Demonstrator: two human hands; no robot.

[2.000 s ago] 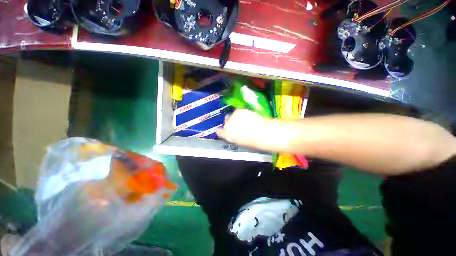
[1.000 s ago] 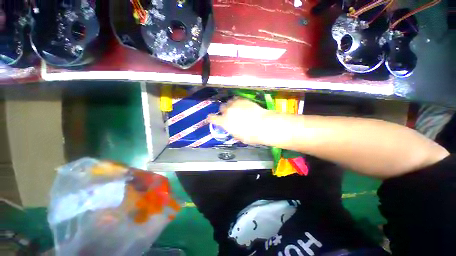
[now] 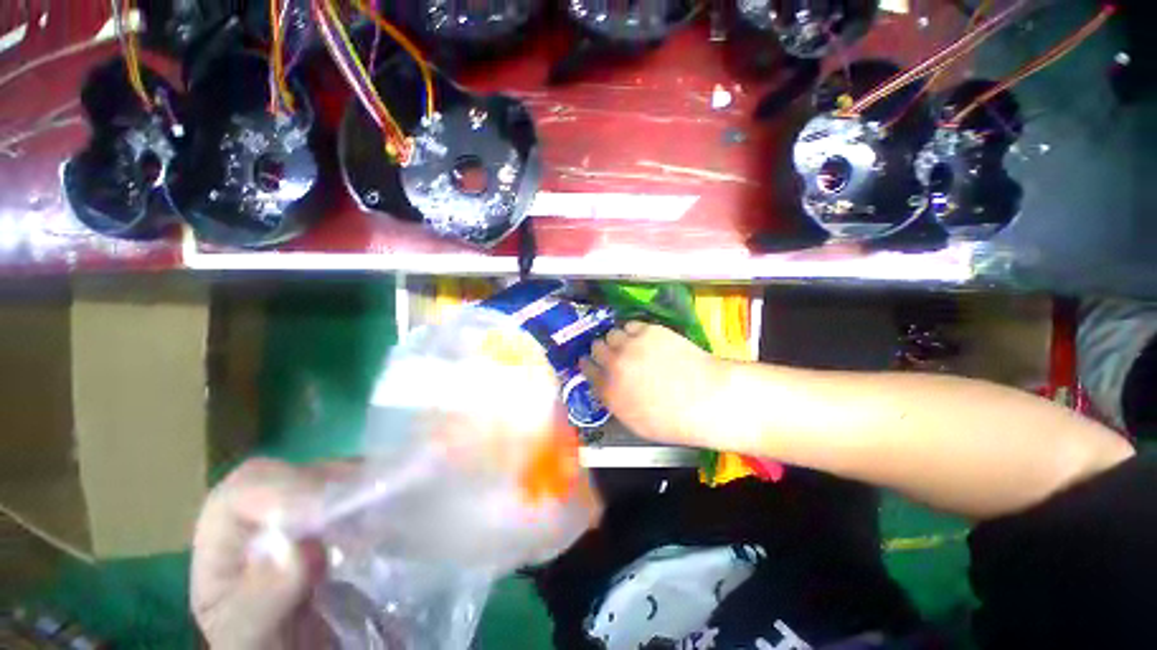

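Observation:
My left hand [image 3: 260,552] is shut on the gathered neck of a clear plastic bag [image 3: 470,444] with orange-red contents, held over the left part of the drawer. My right hand [image 3: 653,381] is in the drawer [image 3: 634,455], its fingers at a blue-and-white striped packet [image 3: 558,320]; whether they grip it cannot be told. A green packet [image 3: 653,302] lies just behind the right hand, and a yellow packet [image 3: 731,328] is at the drawer's right side. The bag hides the drawer's left part.
Black round motor units [image 3: 472,172] with thin lead wires stand on the red bench [image 3: 634,127] above the drawer, in groups left and right. A brown cardboard box [image 3: 142,419] is at the left. The bench's pale front edge runs above the drawer.
The plastic bag has moved right and up over the drawer, and my left hand now shows clearly. My right hand has left the green packet and moved to the striped packet. The view has shifted.

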